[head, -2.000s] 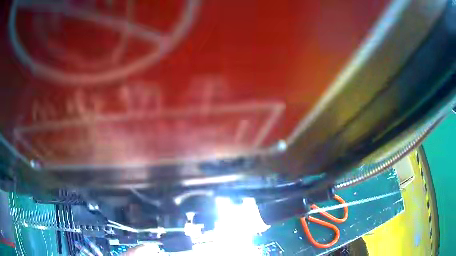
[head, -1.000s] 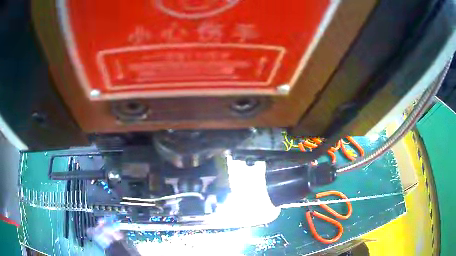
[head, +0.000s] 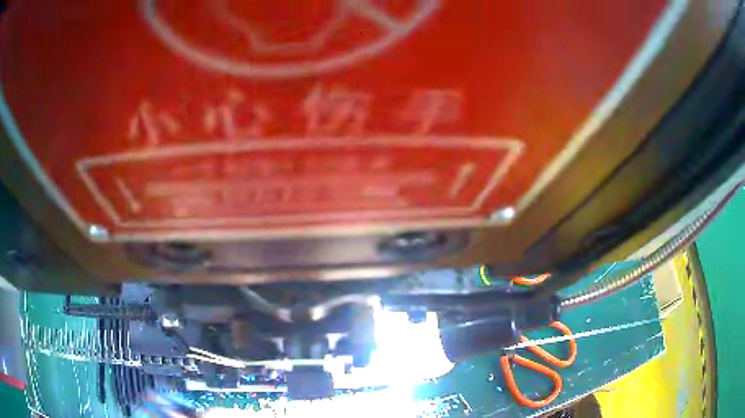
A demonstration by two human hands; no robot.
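The crimping machine's red warning plate [head: 310,184] fills the upper view, very close. Below it, the dark crimping applicator [head: 310,347] sits partly hidden under the press. A comb-like terminal strip [head: 82,347] enters it from the left. A white glare hides the area right of the applicator. A blurred pale-blue shape [head: 167,404] at the bottom edge, left of centre, may be part of my left hand; what it holds cannot be made out. My right hand is not visible. No wire can be told apart in the glare.
The black work lamp [head: 482,339] sits right of the glare, with its flexible metal neck [head: 621,286] curving up right. Orange scissor handles [head: 531,380] lie on the green mat [head: 613,355]. More orange and yellow pieces show behind the lamp. A yellow surface [head: 686,359] borders the mat.
The view has shifted closer to the warning plate, which now looks larger and covers more of the bench. The blurred shape at lower left is lower and more cut off than a second ago.
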